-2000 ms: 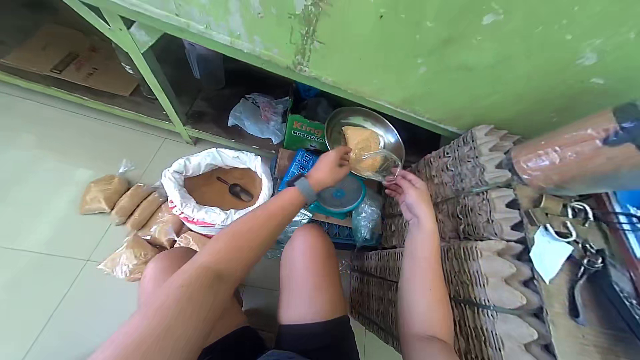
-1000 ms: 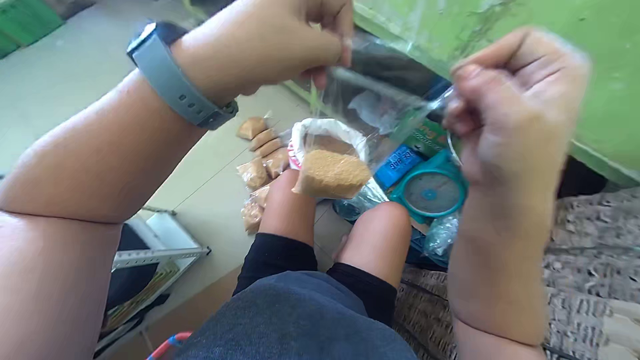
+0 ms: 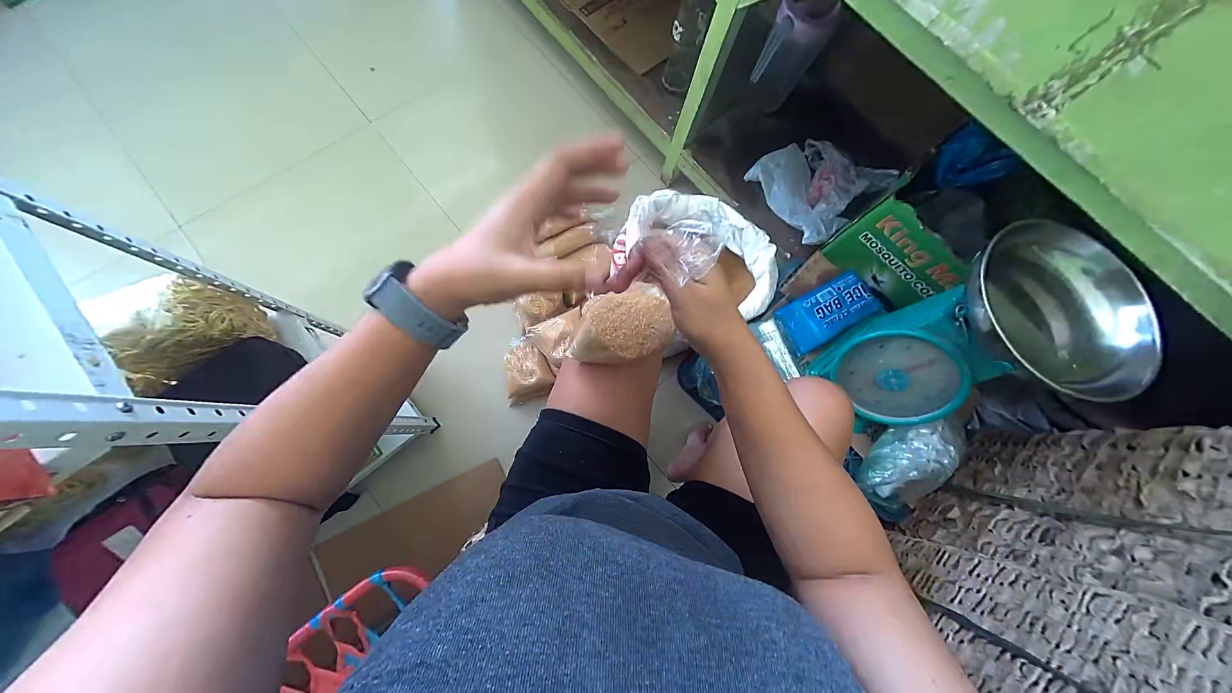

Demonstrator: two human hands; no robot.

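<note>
My right hand (image 3: 688, 289) grips the gathered neck of a clear plastic bag of brown granules (image 3: 626, 325), which hangs just above my knee. My left hand (image 3: 539, 231), blurred, has its fingers spread beside the bag's neck, and nothing shows in its palm. Behind the right hand stands a white woven sack (image 3: 756, 226) with its rim rolled down and brown granules inside. Several filled plastic bags (image 3: 529, 371) lie on the floor left of the sack, partly hidden by the hands and the held bag.
Right of my knees are a teal dial scale (image 3: 900, 378), a metal bowl (image 3: 1068, 308), a blue ice bag pack (image 3: 828, 310) and a green mosquito coil box (image 3: 890, 245). Stacked egg trays (image 3: 1078, 539) fill the lower right. A white metal shelf (image 3: 192, 409) stands at left, beside a green cabinet (image 3: 707, 87).
The filled bag was stretched between both hands a second ago; now the right hand holds its gathered neck and the left has come off it. Both hands are lower, and the view has shifted.
</note>
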